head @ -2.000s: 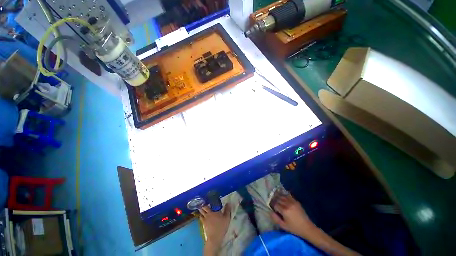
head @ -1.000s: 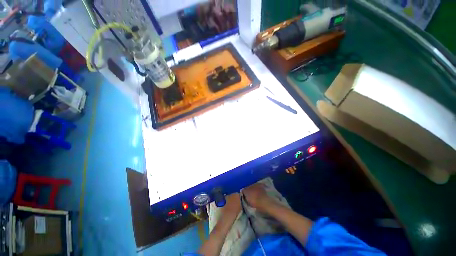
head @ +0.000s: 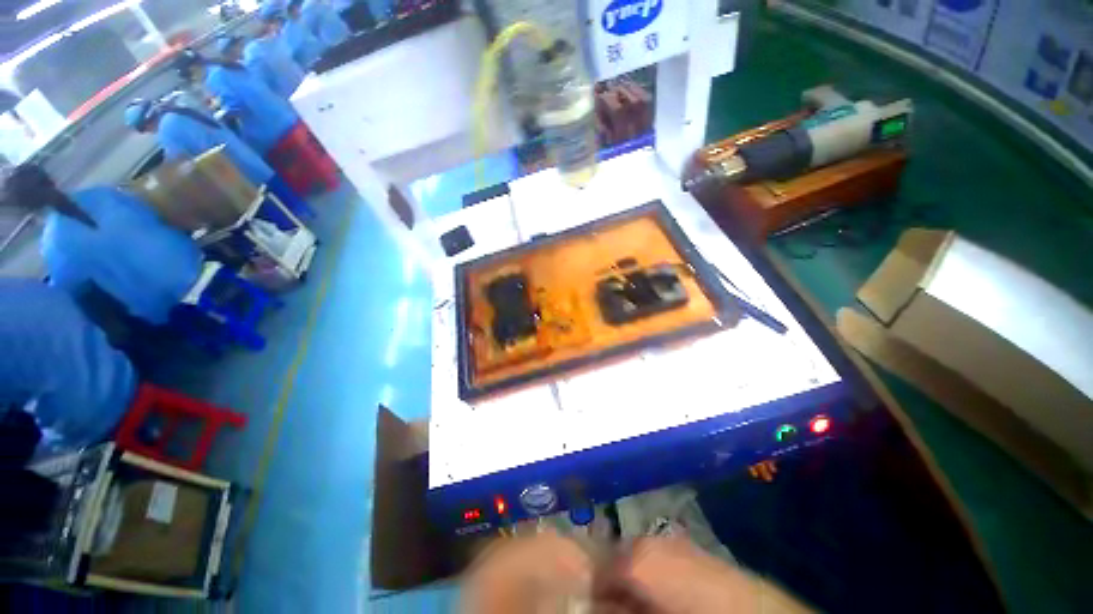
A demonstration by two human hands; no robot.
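My left hand (head: 527, 576) and my right hand (head: 689, 578) are close together at the bottom edge, in front of the machine. Both are blurred and partly cut off; something dark and unclear shows between them. The fixture plate (head: 569, 339), orange-brown in a dark frame, lies on the white machine table (head: 647, 414). The left jig nest (head: 512, 309) and the right jig nest (head: 644, 292) sit in it as dark blocks. The clear bottle (head: 568, 134) stands behind the plate under the machine head. No hand touches the plate.
The green-lit button (head: 786, 433) and red-lit button (head: 821, 426) are at the front right. A thin dark stick (head: 760, 314) lies right of the plate. A heat gun (head: 827, 138) and a parts carton (head: 995, 348) are on the green bench. People in blue (head: 120, 246) sit at left.
The view has tilted up. The bottle has moved from over the plate's left part to behind it. My hands have risen from my lap towards the camera and come together.
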